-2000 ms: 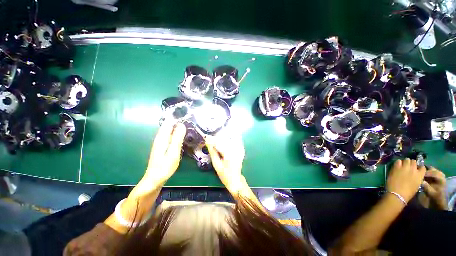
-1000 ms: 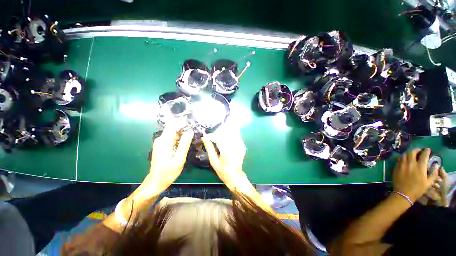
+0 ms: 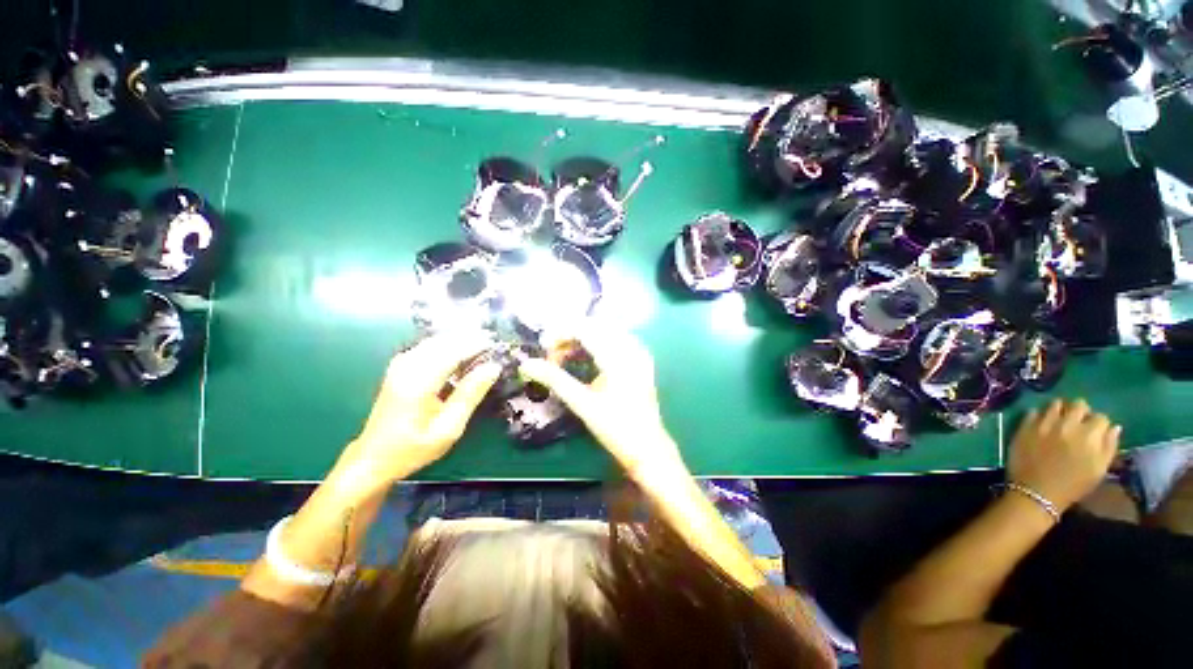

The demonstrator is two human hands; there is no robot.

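My left hand and my right hand meet in front of me over a small dark unit with a pale lower part. Their fingertips pinch dark parts of it; the fingers hide the exact piece. Just beyond stand a housing unit at the left and a glaring round housing shell at the right. Behind them are two more black units, one at the left and one at the right, with thin leads rising from them.
A single unit stands right of centre, beside a large group of wired units. Another group lies at the left. A silver rail edges the green bench. Another person's hand rests at the right edge.
My hands have shifted slightly and my right fingers are more bent. The dark unit's pale lower part shows again between them. The neighbour's hand has moved from a round part to the bench edge.
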